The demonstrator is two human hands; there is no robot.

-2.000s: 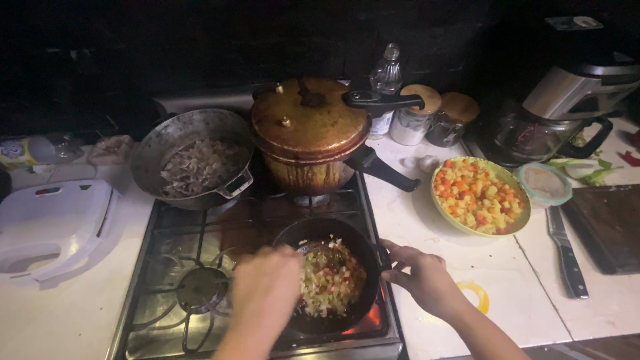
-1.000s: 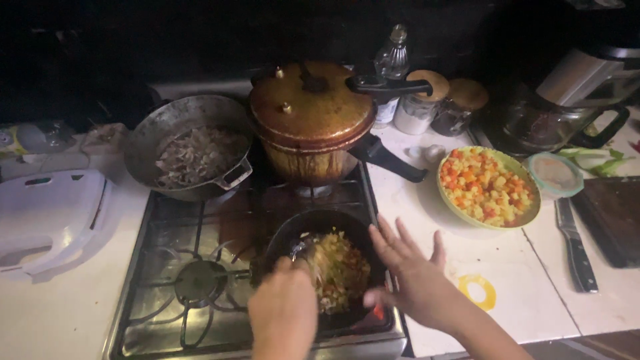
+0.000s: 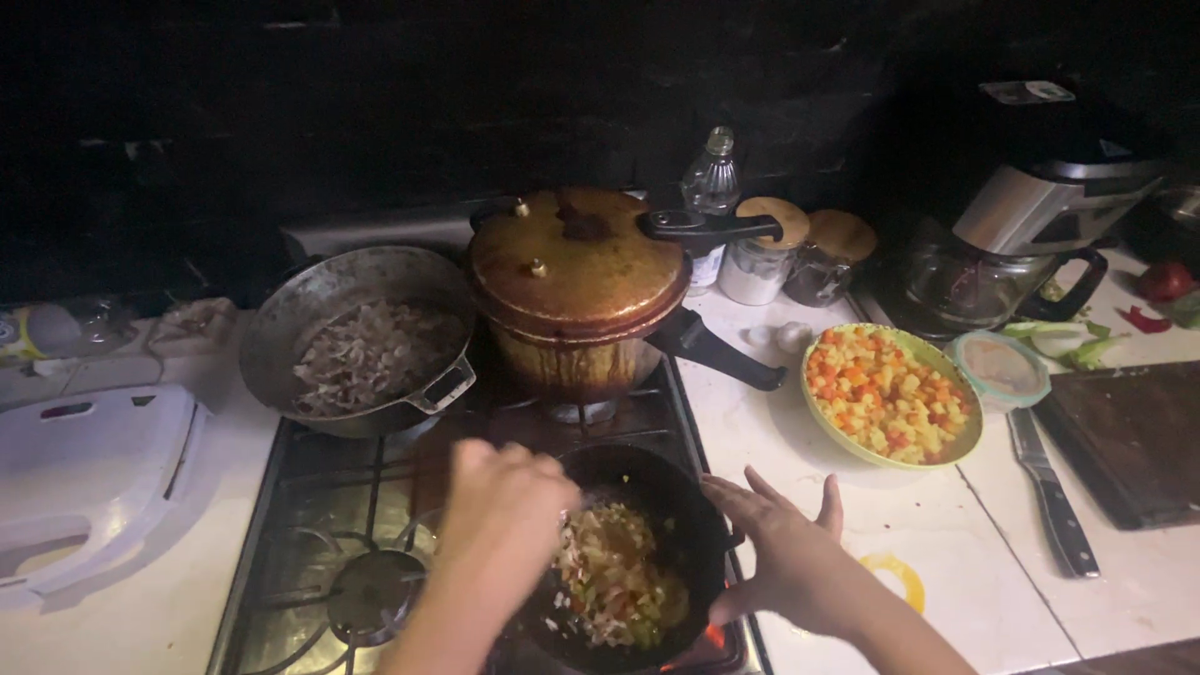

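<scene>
Over the left rim of a small dark pan (image 3: 698, 581) my left hand (image 3: 511, 506) is closed around a utensil, mostly hidden by the fingers. Chopped vegetables (image 3: 614, 572) lie in the pan, which sits on the front right burner with an orange glow at its lower right. My right hand (image 3: 783, 562) is beside the pan's right rim, fingers spread, with nothing held. Behind the pan stands a stained pressure cooker (image 3: 581, 281); to its left is a metal pot (image 3: 272, 347) with sliced, meat-like pieces (image 3: 375, 356).
A bowl (image 3: 816, 412) of diced vegetables stands right of the stove, near a lidded container (image 3: 998, 366), a kitchen knife (image 3: 1055, 497) and a dark cutting board (image 3: 1134, 441). Behind are a glass bottle (image 3: 712, 178), jars (image 3: 757, 262) and a coffee maker (image 3: 1022, 216). A white appliance (image 3: 94, 469) lies left.
My right hand was at the pan's right edge with fingers bent; now its fingers are spread. My left hand has shifted about over the pan's left side, and the food's arrangement differs.
</scene>
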